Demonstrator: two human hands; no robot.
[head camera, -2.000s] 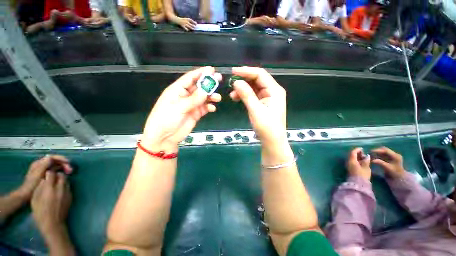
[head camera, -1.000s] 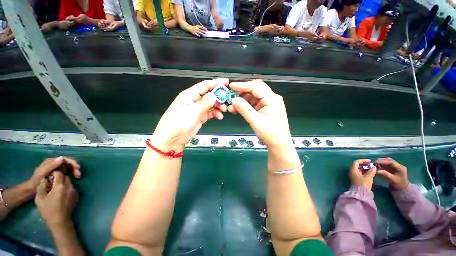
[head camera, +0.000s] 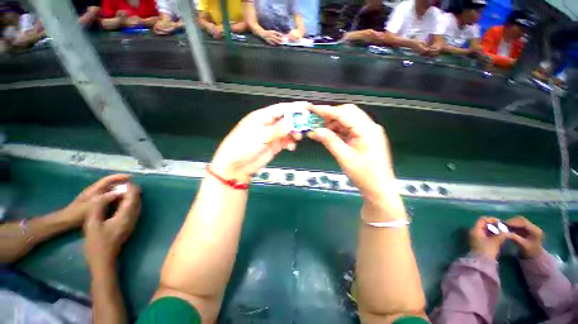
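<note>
My left hand (head camera: 256, 139) holds a small squarish watch module (head camera: 299, 120) with a pale rim between thumb and fingers, raised above the rail. My right hand (head camera: 361, 142) pinches a small green circuit board (head camera: 314, 121) against the module's right side. The two parts touch or overlap; blur hides whether they are joined. More dark circuit boards (head camera: 326, 181) lie in a row on the pale side rail (head camera: 488, 192) below my hands.
A green bench (head camera: 279, 240) lies under my forearms, with small bits (head camera: 348, 276) by my right forearm. Neighbours' hands work at left (head camera: 111, 212) and right (head camera: 507, 235). A slanted metal post (head camera: 98, 85) stands at left. Beyond the dark-green belt (head camera: 215, 120) sit several people.
The left module and the right hand's board came together from apart and stay in contact. The whole view has shifted, so my hands and the rail appear further right.
</note>
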